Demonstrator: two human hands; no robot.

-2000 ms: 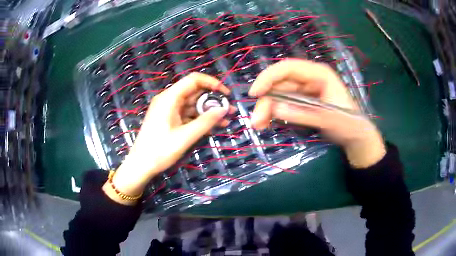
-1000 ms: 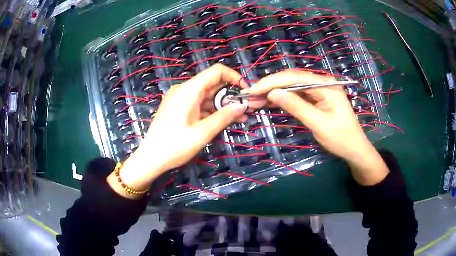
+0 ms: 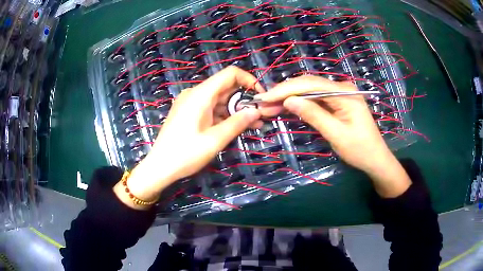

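My left hand [image 3: 198, 124] holds a round speaker unit [image 3: 236, 104], black with a silvery-white ring, between thumb and fingers above the tray. A red wire [image 3: 275, 64] runs up and right from it. My right hand [image 3: 333, 116] holds slim silver tweezers [image 3: 339, 93] like a pen, nearly level. Their tip end is at the unit's face; whether it touches cannot be told. The clear blister tray [image 3: 100, 114] lies under both hands, its pockets holding many dark units with red lead wires trailing right.
A thin dark-reddish stick [image 3: 435, 54] lies on the green mat [image 3: 430, 177] at the right. Stacked trays [image 3: 18, 100] stand along the left edge. A white L mark [image 3: 81, 180] is left of the tray. Grey floor with yellow lines shows at the near corners.
Two seconds ago my right hand was blurred and apart from the unit. It has since come to the unit with the tweezers. In the last second the tweezers' rear end has dropped slightly.
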